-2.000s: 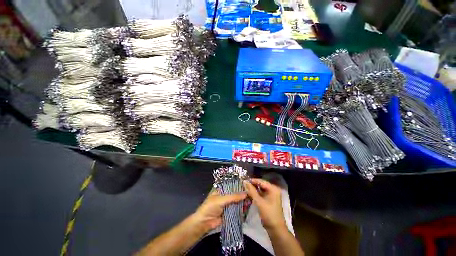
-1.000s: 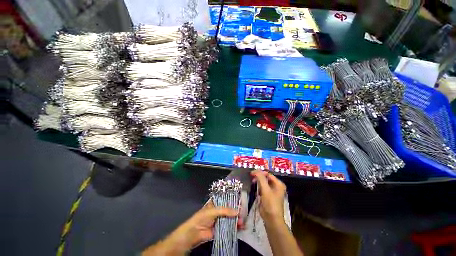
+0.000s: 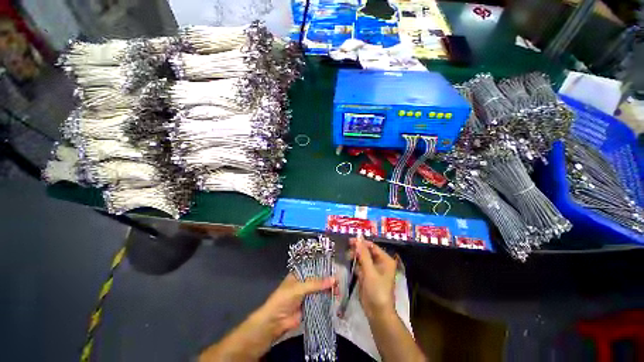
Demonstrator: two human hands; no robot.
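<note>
My left hand (image 3: 295, 300) is closed around an upright bundle of grey cable assemblies (image 3: 319, 311) over my lap, silvery connectors at the top. My right hand (image 3: 374, 274), just right of the bundle, pinches one cable (image 3: 349, 286) by its upper end; the rest hangs down below the fingers. Its fingertips are at the front edge of the blue test fixture (image 3: 296, 213), just below the red blocks (image 3: 352, 225); whether the cable tip touches a socket cannot be told. The blue cable tester (image 3: 399, 95) stands behind with its screen lit.
White cable bundles (image 3: 215, 127) are stacked at left. Grey bundles (image 3: 519, 187) lie between the tester and a blue basket (image 3: 600, 127) of grey cables. Ribbon leads (image 3: 401, 173) run from tester to fixture. A green piece (image 3: 254, 223) sits at the bench edge. A brown carton (image 3: 452, 329) is below.
Compared with two seconds ago, my right hand has moved from the bundle's top to the fixture's edge with one cable. My left hand still holds the bundle, slightly farther left.
</note>
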